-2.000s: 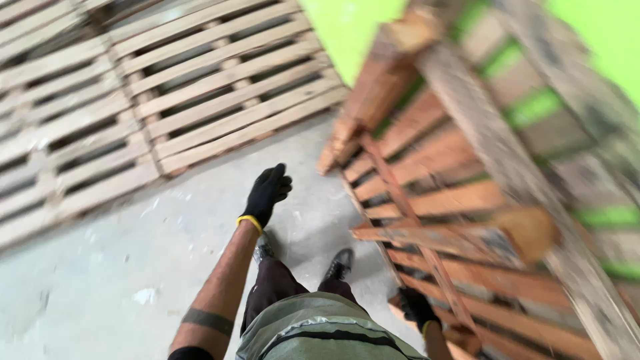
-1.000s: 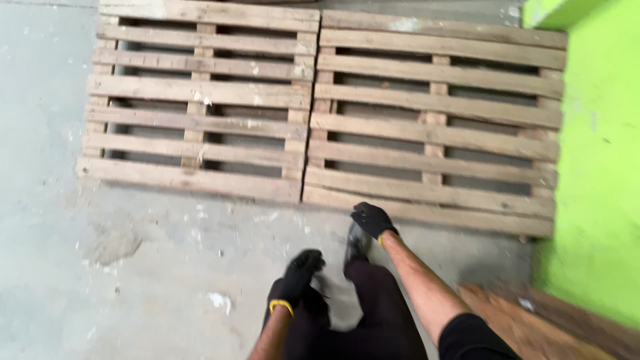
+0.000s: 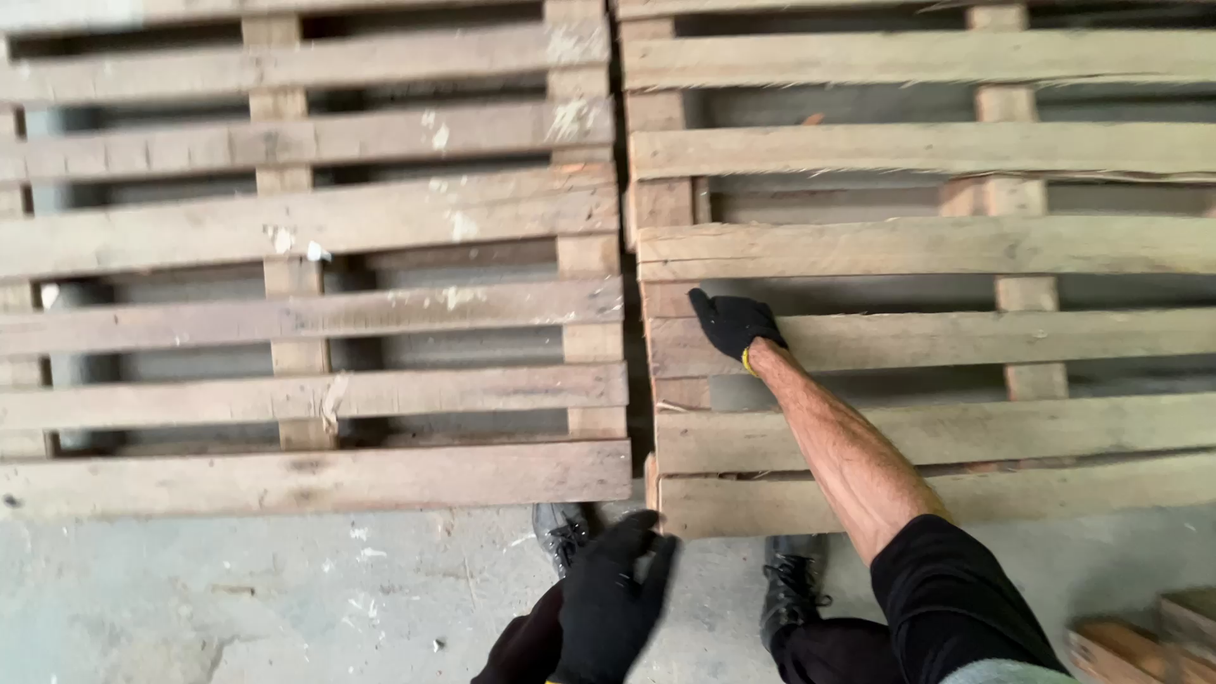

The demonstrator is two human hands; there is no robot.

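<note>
Two wooden pallets lie side by side on the floor, a narrow gap between them: the left pallet bears white paint spots, and the right pallet is of paler boards. My right hand, in a black knit glove with a yellow cuff edge, is over the left end of a slat of the right pallet; its fingertips look bent at the slat's edge, and whether they grip it cannot be told. My left hand, gloved the same way, hangs near the front of the gap, fingers apart, holding nothing.
My black shoes stand on the grey concrete floor against the pallets' near edges. Reddish-brown wooden pieces lie at the lower right corner.
The view has swung from the leaning reddish pallet to the two flat ones and come closer. My right hand, by the leaning pallet two seconds ago, is now over the right flat pallet.
</note>
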